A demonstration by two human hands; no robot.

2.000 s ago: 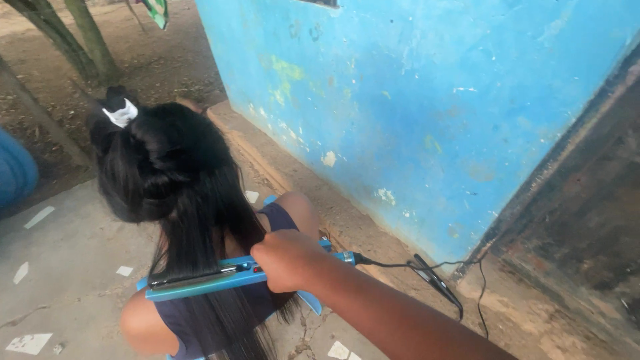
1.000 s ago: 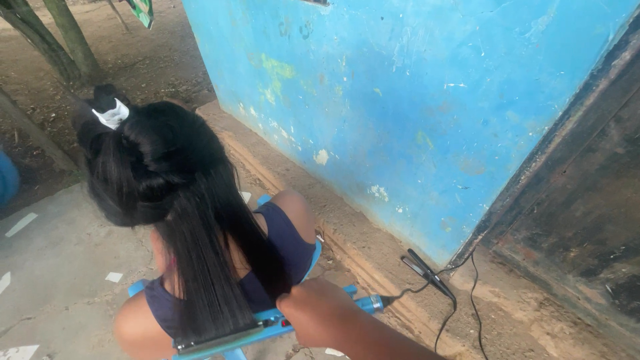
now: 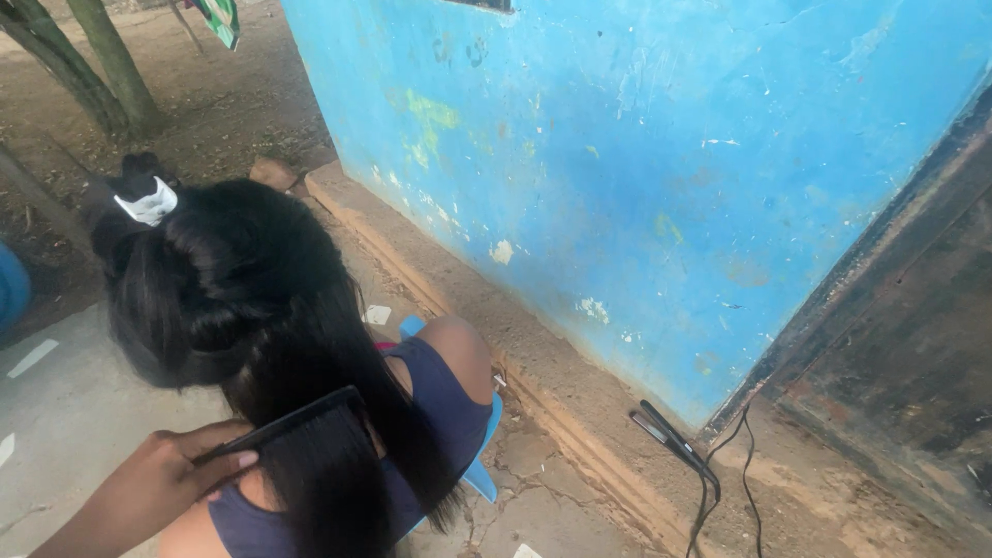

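Observation:
A person with long black hair (image 3: 310,349) sits facing away from me on a blue plastic chair (image 3: 480,477). A white hair tie or clip (image 3: 149,203) gathers the upper hair on top of the head. From the lower left, my left hand (image 3: 186,465) grips a black comb (image 3: 306,418), whose teeth lie in the straight hair hanging down the person's back. My right hand is out of the frame, and so is the blue hair straightener seen earlier.
A black hair straightener (image 3: 674,442) with its cord rests on the ledge (image 3: 542,356) by the blue wall (image 3: 604,194). At right stands a dark door (image 3: 914,333). Tree trunks (image 3: 116,70) and a blue container (image 3: 9,287) are at left.
My right hand slid the blue straightener down the hair, then both left the view. My left hand has come in from the lower left with the comb.

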